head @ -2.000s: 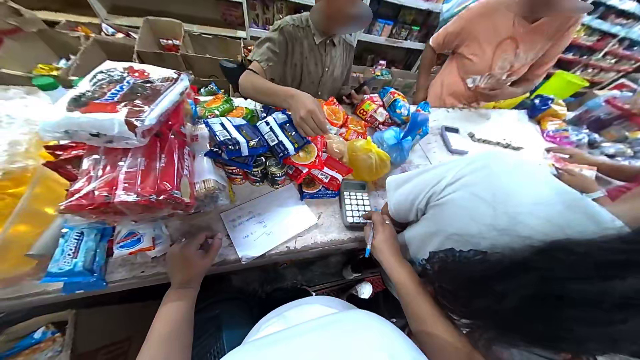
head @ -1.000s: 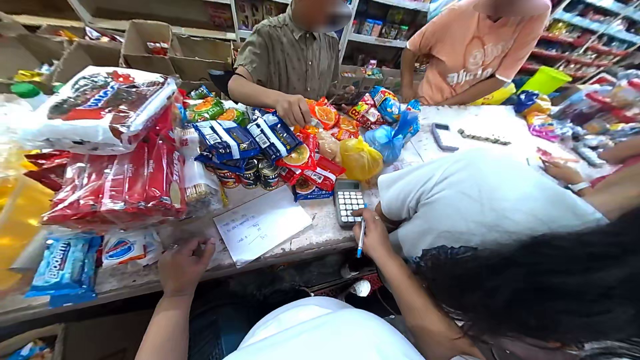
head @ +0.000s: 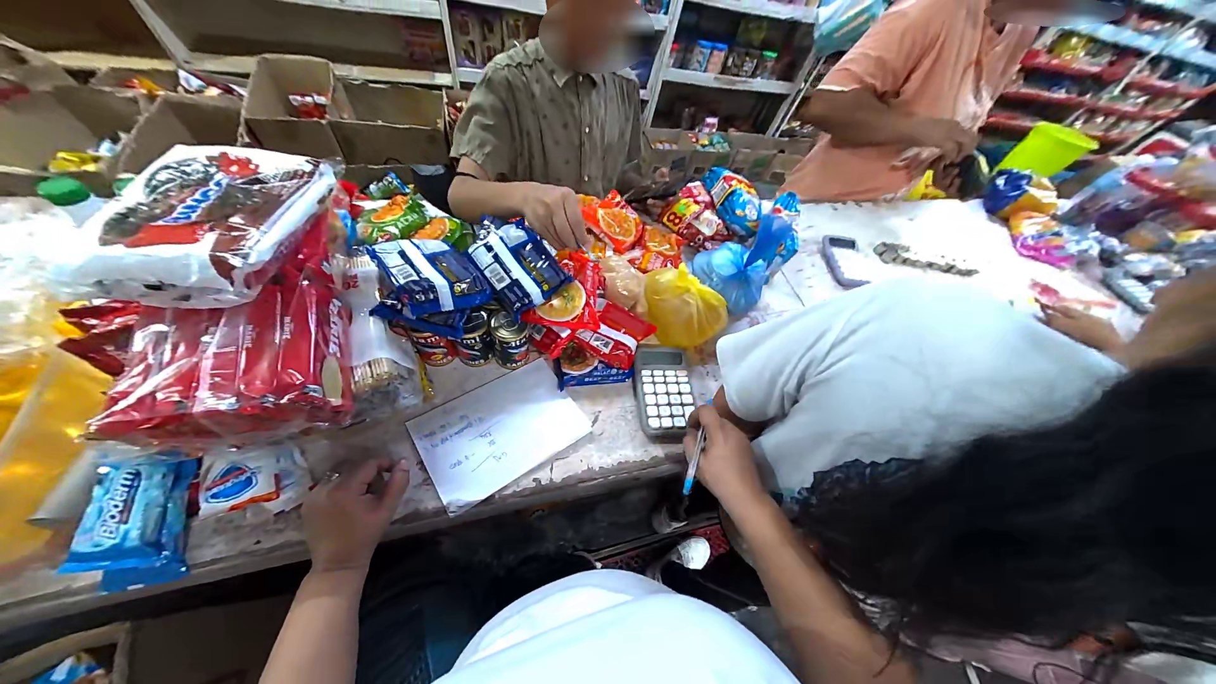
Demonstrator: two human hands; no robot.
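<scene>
My left hand (head: 353, 508) rests on the counter's near edge with its fingers apart, holding nothing, left of a sheet of paper (head: 499, 432) that bears handwriting. In my right hand (head: 722, 451) is a blue-and-white pen (head: 696, 456), its tip pointing down. That hand is at the lower right corner of a grey calculator (head: 663, 391), with fingers by the keys. Beyond the paper lie dark blue packets (head: 432, 275), red packets (head: 608, 334), several cans (head: 508, 339) and a yellow plastic bag (head: 684, 306).
Red multipacks (head: 228, 361) under a white pack (head: 195, 223) stand at the left, above a blue Bioderm pack (head: 128, 513). A co-worker's hand (head: 556, 215) touches the goods opposite. Close on my right, a person in a white shirt (head: 912, 370) leans over the counter (head: 560, 470).
My right hand stays by the calculator with the pen, and my left hand stays on the counter edge. The person in the orange shirt has moved an arm up from the counter.
</scene>
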